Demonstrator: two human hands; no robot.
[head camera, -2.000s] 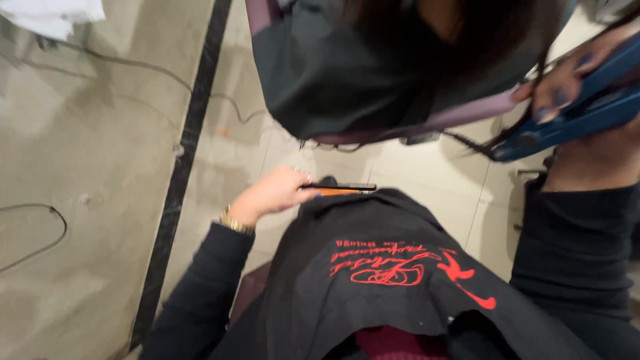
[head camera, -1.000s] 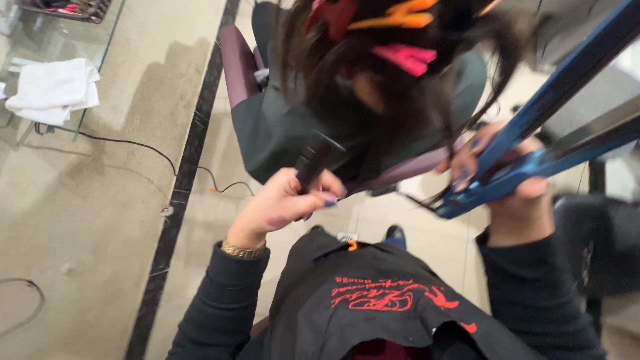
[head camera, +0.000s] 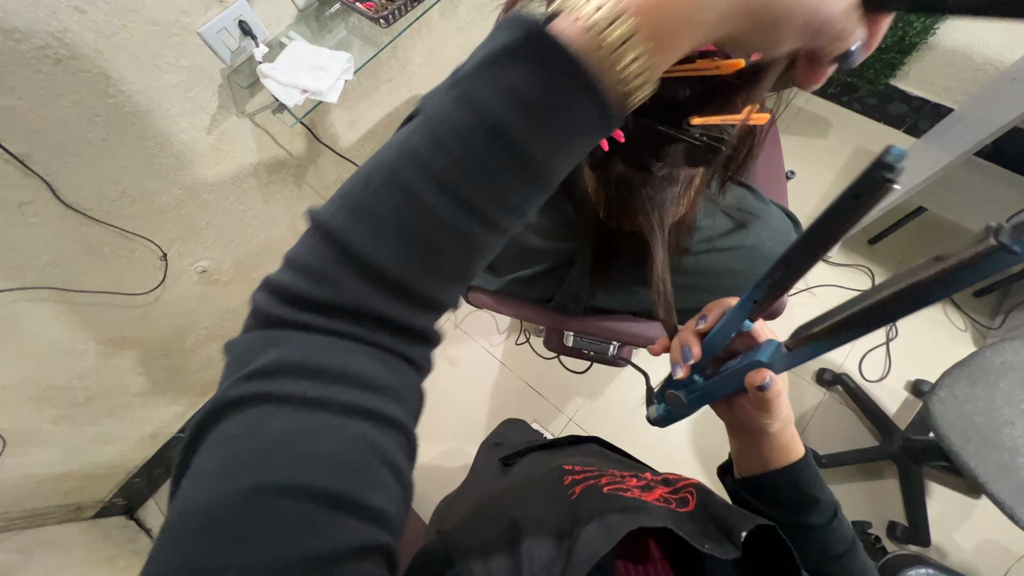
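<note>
My left hand (head camera: 748, 28), with a gold bracelet at the wrist, is raised over the seated person's head at the top edge. A dark comb-like tool (head camera: 944, 7) sticks out past its fingers; most of it is out of frame. My right hand (head camera: 756, 408) holds a blue hair straightener (head camera: 724, 380) by its hinge end, its two arms spread apart. A long strand of brown hair (head camera: 660, 256) runs down to the fingertips of this hand. Orange clips (head camera: 732, 118) and pink clips (head camera: 612, 140) sit in the dark hair.
The person sits in a mauve chair (head camera: 560, 316) under a dark cape (head camera: 552, 256). At upper left, a glass shelf (head camera: 372, 44) bears a white cloth (head camera: 308, 72) and a basket (head camera: 388, 11). A grey wheeled stool (head camera: 980, 424) and cables (head camera: 880, 360) are at right.
My left hand has moved from low beside the chair up over the person's head. The straightener stays in my right hand. The view has shifted, showing more of the hair and clips.
</note>
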